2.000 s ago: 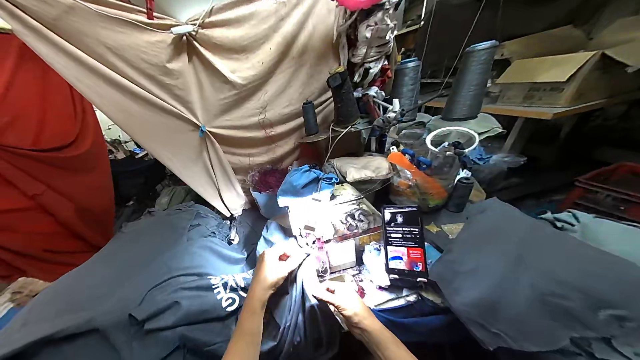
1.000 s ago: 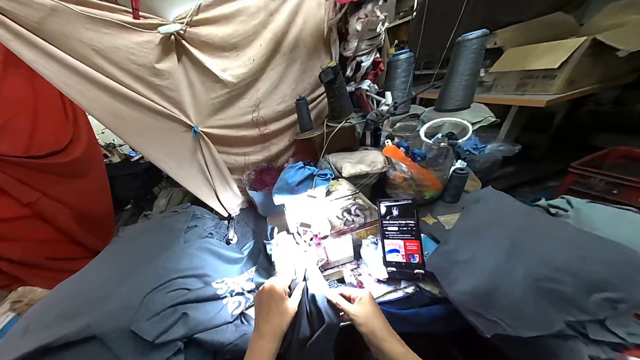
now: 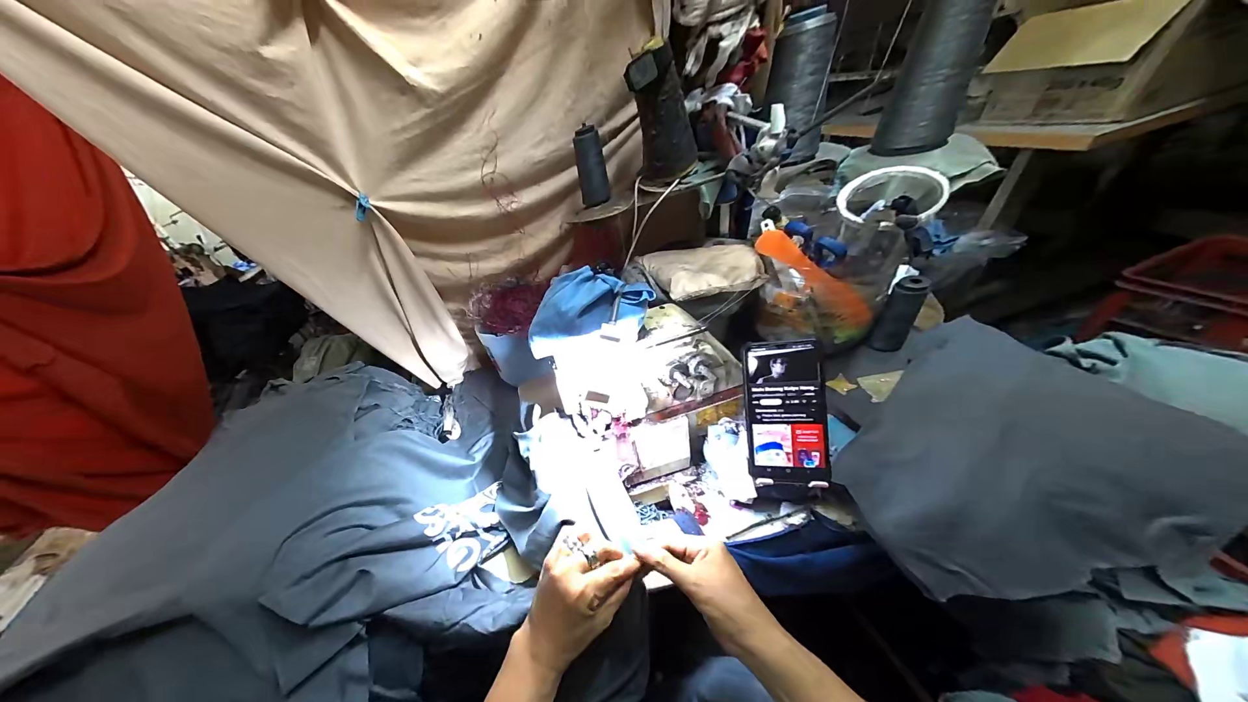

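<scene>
Dark grey fabric runs from under a brightly lit sewing machine toward me, its lit part washed out by glare. My left hand pinches the edge of this fabric between thumb and fingers. Close beside it, fingertips nearly touching, my right hand pinches the same edge. Both hands are at the front of the machine, below the needle area, which the glare hides. More dark garment fabric with white print lies in a heap on the left.
A phone stands upright right of the machine. Dark grey cloth pieces are piled at the right. Thread cones and a small thread spool stand behind, near an orange item in a plastic bag. A beige cloth hangs behind.
Both hands have moved back from the machine toward me and now meet closely at the fabric edge; two seconds ago they were apart, nearer the needle area. The view has shifted somewhat.
</scene>
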